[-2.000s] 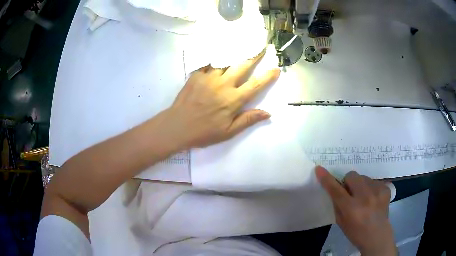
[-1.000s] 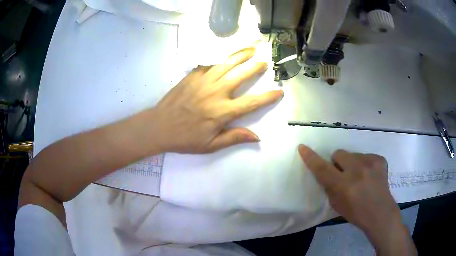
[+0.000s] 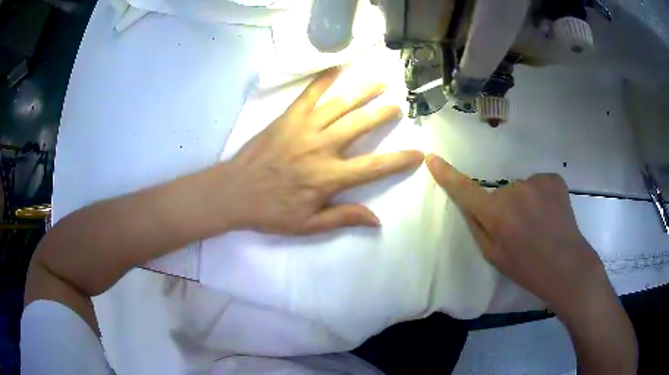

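A white fabric panel (image 3: 323,271) lies on the table under both hands and hangs over the front edge. My left hand (image 3: 315,157) lies flat on it with fingers spread, left of the presser foot (image 3: 413,106). My right hand (image 3: 513,212) is at the fabric's right edge, index fingertip touching down beside my left index fingertip, just below the foot. Its other fingers are curled, and whether they pinch cloth is hidden. The sewing machine head (image 3: 477,44) is above. The needle is hard to make out.
The bright lamp (image 3: 331,26) is left of the needle area. More white cloth (image 3: 213,11) lies at the back left. A thin silver tool (image 3: 655,198) is at the right. A ruler scale (image 3: 638,262) runs along the front edge. A pale sheet (image 3: 521,348) is below the table.
My right hand has moved up and inward, close to my left fingertips. The fabric has shifted, with new folds at its right side, and covers more of the table's front. My left hand stays spread.
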